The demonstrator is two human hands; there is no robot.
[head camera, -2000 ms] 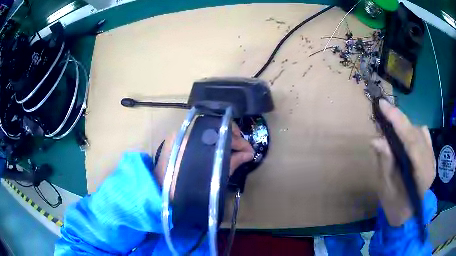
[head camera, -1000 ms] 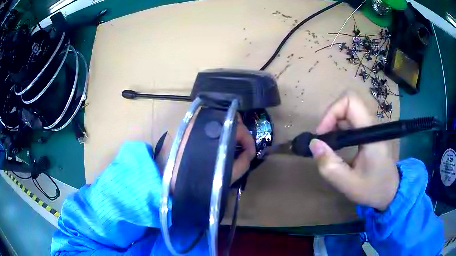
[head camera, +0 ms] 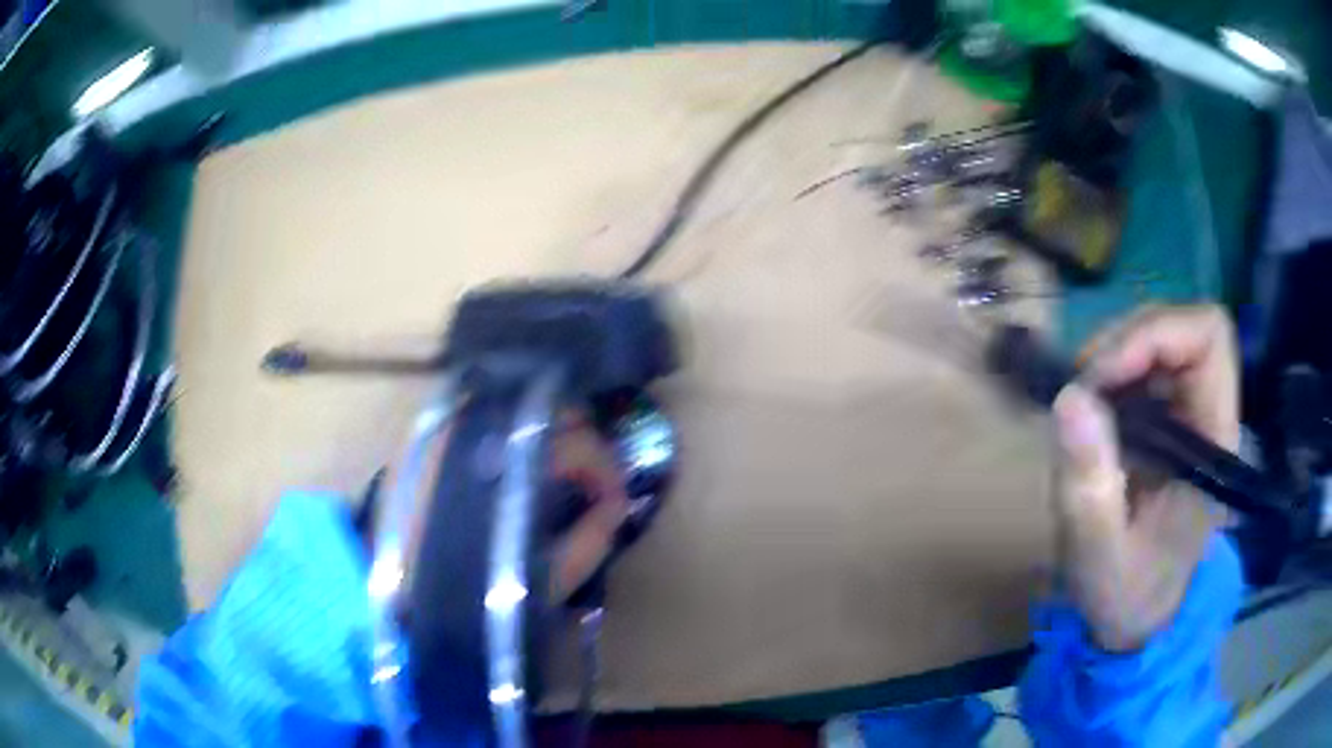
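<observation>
The frame is blurred. A black headset with silver hoops point(head camera: 507, 585) stands on the cardboard in front of me, its boom microphone point(head camera: 351, 361) pointing left. My left hand point(head camera: 587, 512) is partly hidden behind the headband and holds the headset beside the open ear cup. The circuit board point(head camera: 644, 443) shows as a shiny patch in that cup. My right hand point(head camera: 1132, 453) holds the black soldering iron point(head camera: 1154, 439) at the right, clear of the headset, its tip end pointing up and left; the tip itself is too blurred to make out.
A loose pile of small wired components point(head camera: 957, 205) lies at the upper right of the cardboard mat point(head camera: 847, 585). Behind it are the green solder spool point(head camera: 1008, 44) and the iron stand with a yellowish sponge point(head camera: 1074, 212). More headsets point(head camera: 88, 336) lie at the left. A black cable point(head camera: 730, 146) runs to the back.
My right hand has drawn the soldering iron away from the open ear cup to the right, and the iron is now tilted up-left. The whole view has shifted; the left hand still holds the headset.
</observation>
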